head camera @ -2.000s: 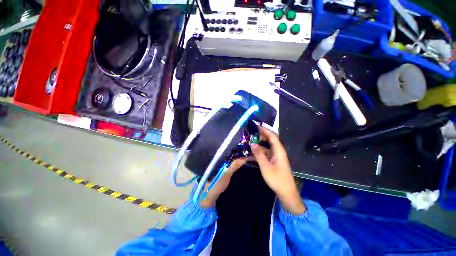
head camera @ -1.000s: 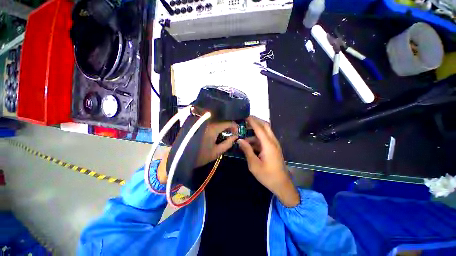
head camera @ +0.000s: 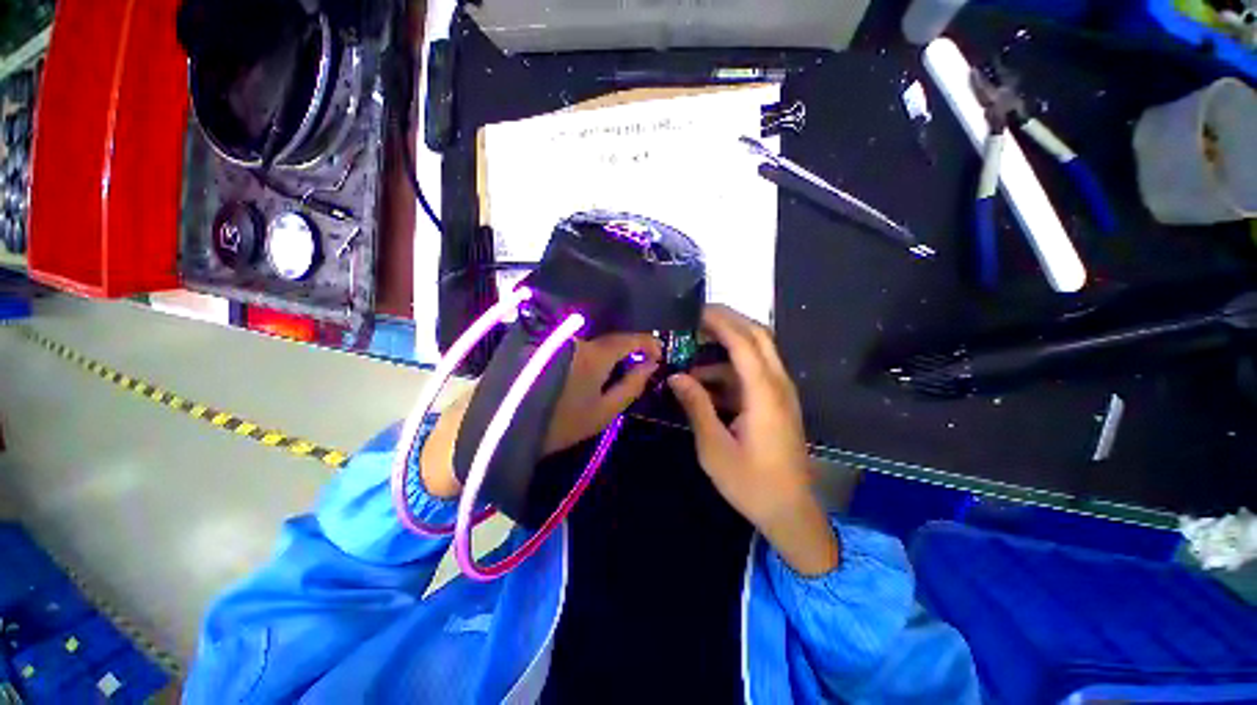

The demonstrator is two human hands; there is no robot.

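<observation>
A black gaming headset (head camera: 607, 282) is held over the lap at the bench edge, its two thin headband arcs (head camera: 503, 400) glowing pink-purple. The upper ear cup points toward the bench. A small green circuit board (head camera: 680, 347) shows at the open lower cup. My left hand (head camera: 593, 393) reaches through the headband and holds the headset; its fingers are partly hidden by it. My right hand (head camera: 751, 420) has thumb and fingers pinched at the green board. The wires there are too small to tell.
A record sheet (head camera: 620, 172) with binder clip (head camera: 784, 117) lies ahead, tweezers (head camera: 848, 200) at its right. Farther right are blue-handled cutters (head camera: 988, 179), a white bar (head camera: 1048, 234) and a white cup (head camera: 1197, 152). At left are a parts tray (head camera: 297, 296) and a red bin (head camera: 104, 152).
The headset was turned and moved left and nearer me, and its glow went from blue-white through white-orange to pink-purple. Both hands stay on it. The camera view has shifted.
</observation>
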